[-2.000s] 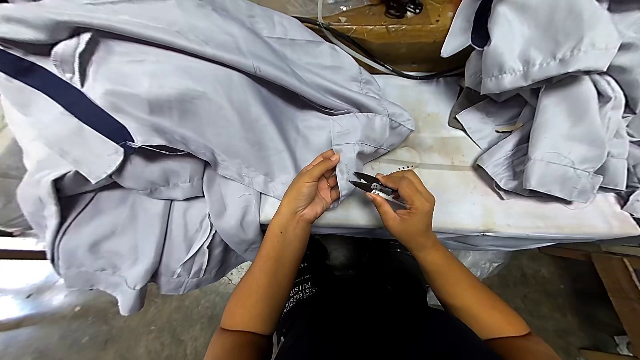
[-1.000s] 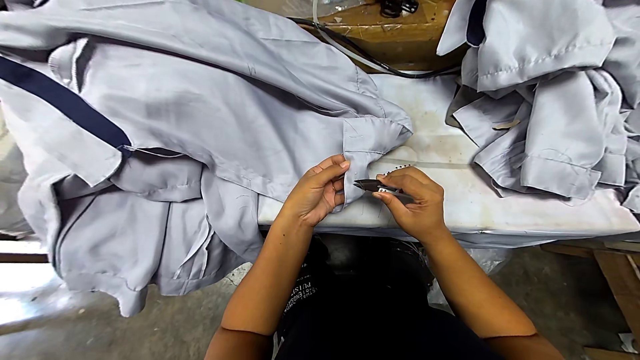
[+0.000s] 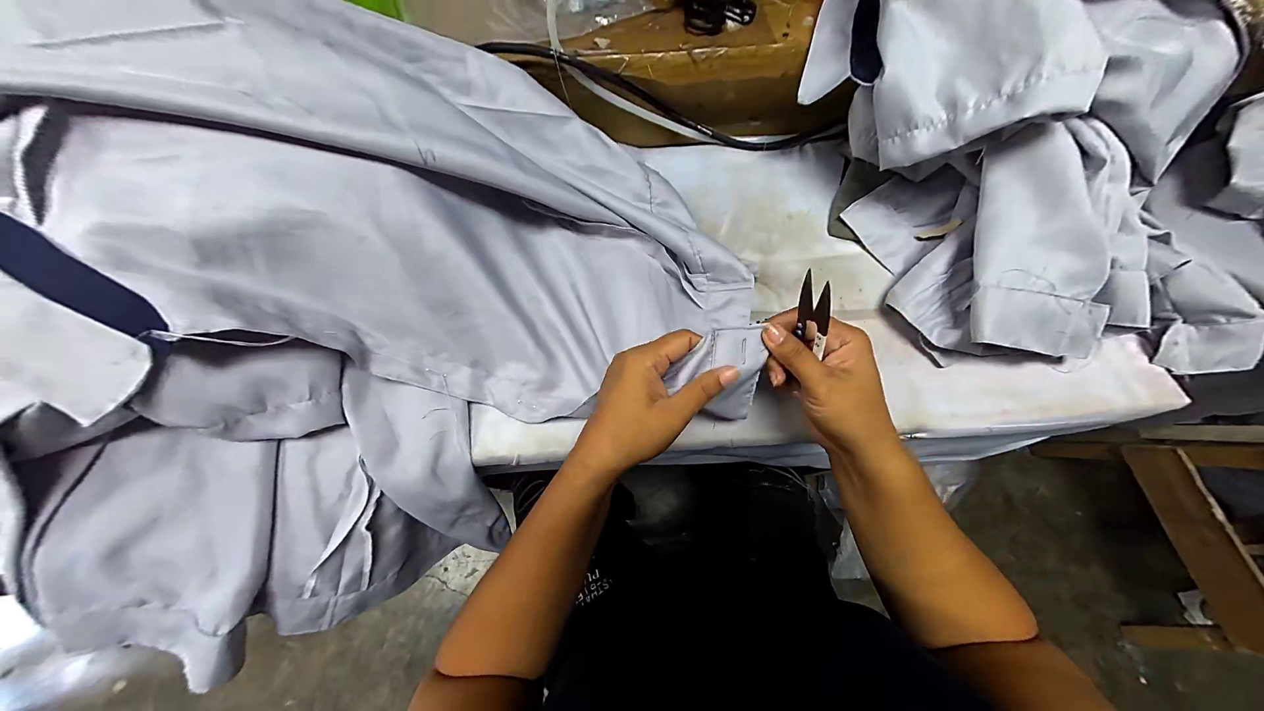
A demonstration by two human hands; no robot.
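A light grey garment (image 3: 395,247) with a dark blue band (image 3: 79,281) spreads over the left of the table. Its cuff (image 3: 739,367), which shows a stitched slit like a buttonhole, is between my two hands. My left hand (image 3: 647,395) pinches the cuff's left side, thumb on top. With thumb and fingertips my right hand (image 3: 829,380) takes the cuff's upper right corner. The same hand holds thread snips (image 3: 814,306) tucked in its fingers, the two dark blades pointing up and away from the cloth, their tips apart.
More grey garment pieces (image 3: 1037,227) lie heaped at the right of the white-covered table (image 3: 1027,395). Behind the table are a brown wooden box (image 3: 681,59) and a black cable (image 3: 642,94). A wooden frame (image 3: 1200,533) stands on the floor at the lower right.
The snips pointed left at the cuff's edge earlier; now they point up within my right hand. That hand has come to grip the cuff, and the cuff is turned flat between both hands.
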